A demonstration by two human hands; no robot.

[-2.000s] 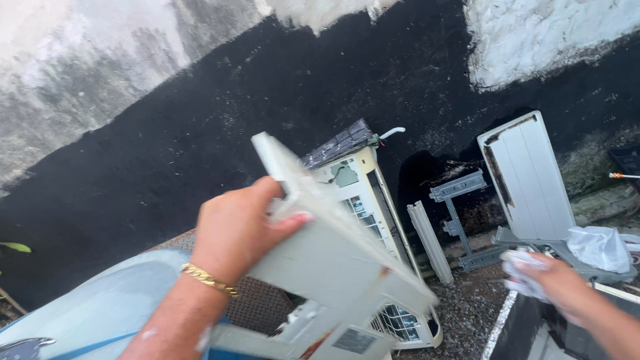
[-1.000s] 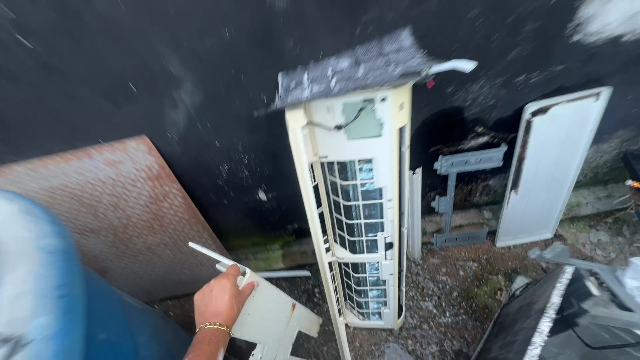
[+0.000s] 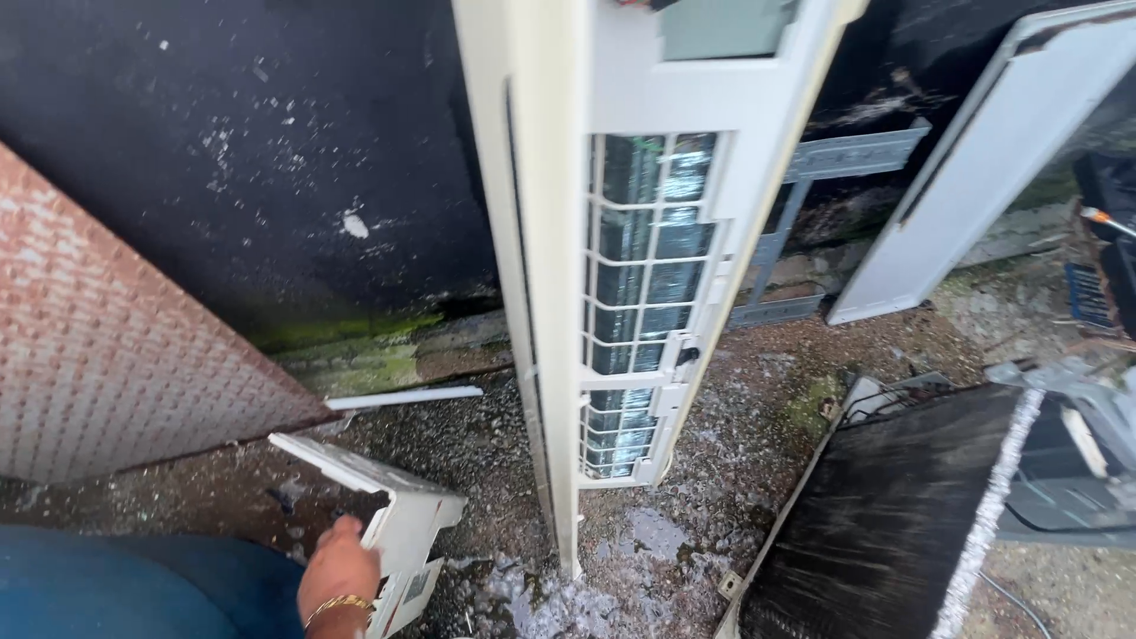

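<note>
My left hand, with a gold bracelet at the wrist, grips a white plastic cover panel low on the left, close to the wet ground. Just right of it the indoor unit of a split air conditioner stands on end, its casing front off, so that white grilles show over the metal fins. My right hand is out of the frame.
A rusty patterned metal sheet leans at the left, above a blue rounded object. Right of the unit are a grey metal mounting bracket, a long white panel and a black finned coil on the ground.
My left hand has lowered the cover panel from in front of the unit to near the ground. My right hand, which held something whitish, has left the view. The unit now looks much closer.
</note>
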